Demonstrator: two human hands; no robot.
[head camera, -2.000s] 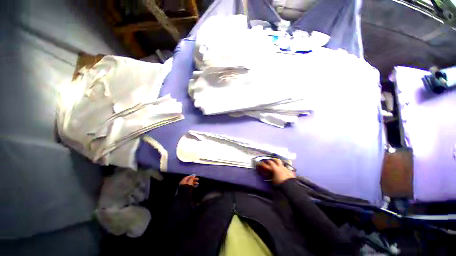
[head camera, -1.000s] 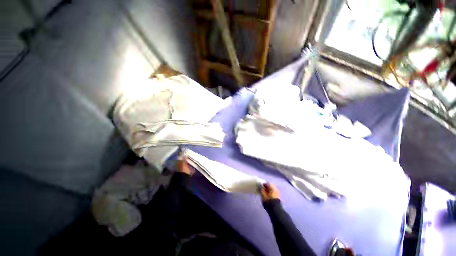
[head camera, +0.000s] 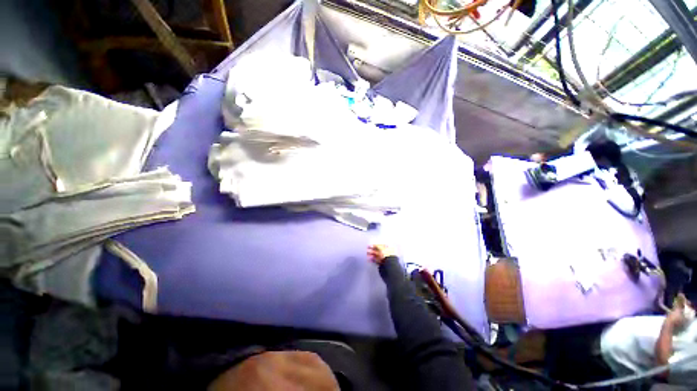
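My right hand (head camera: 378, 253) is over the purple table cover (head camera: 252, 263), just below the near edge of the loose white pile (head camera: 306, 164); its fingers look apart and I see nothing in it. A large blurred brown shape (head camera: 277, 373) at the bottom edge may be my left hand close to the camera; its fingers cannot be made out. The steam iron (head camera: 432, 284), with a red-brown handle, is right of my right forearm. Layered white strips (head camera: 115, 208) lie at left on the cloth-covered box (head camera: 99, 141).
A narrow cream strip (head camera: 141, 271) lies at the table's left edge. A brown block (head camera: 504, 290) is at the right edge. A dark hose (head camera: 489, 353) runs right from the iron. Another purple-covered table (head camera: 543, 229) and a partly visible person (head camera: 642, 344) are at right.
The view has swung right. The garment piece held between both hands is no longer between them; whether it joined the layered strips cannot be told. My right hand has moved to below the loose pile.
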